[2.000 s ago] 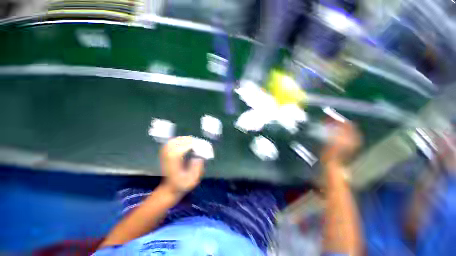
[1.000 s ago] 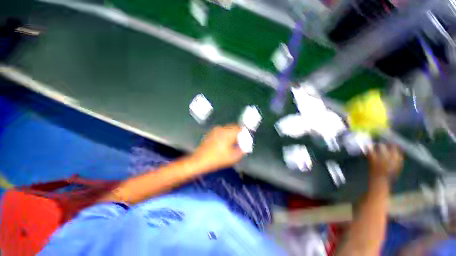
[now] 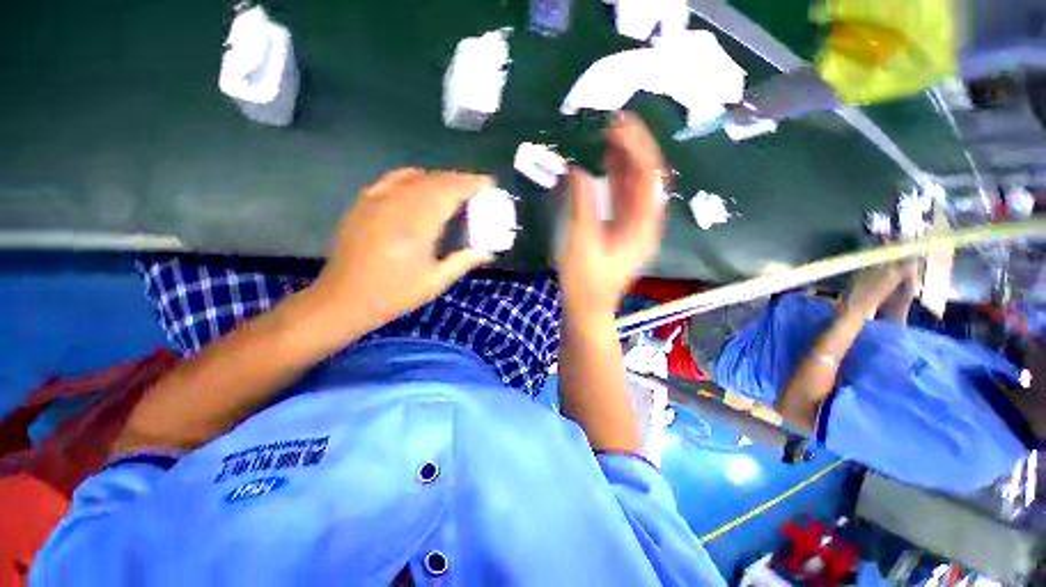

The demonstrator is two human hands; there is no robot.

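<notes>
My left hand (image 3: 401, 235) holds a white adapter housing (image 3: 493, 220) between thumb and fingers, over the belt's near edge. My right hand (image 3: 614, 224) is raised just to its right, blurred, with a small white part (image 3: 602, 196) between thumb and fingers. A small white block (image 3: 540, 164) lies between and beyond the hands. Two white housings stand farther back, one at the left (image 3: 259, 69) and one nearer the middle (image 3: 476, 80). Crumpled white paper (image 3: 677, 78) lies beyond my right hand. The dispensing gun's yellow wrap (image 3: 883, 48) and bluish nozzle (image 3: 702, 126) are at the upper right.
The dark green belt (image 3: 138, 149) runs across the front. A small white piece (image 3: 710, 209) lies right of my right hand. A pale yellow hose (image 3: 803, 269) crosses the right side. Another worker in a blue shirt (image 3: 918, 396) is at the right, hands at the belt.
The view has tilted down and come closer. My right hand has moved left, away from the yellow-wrapped gun, to beside my left hand. My left hand still holds a white housing.
</notes>
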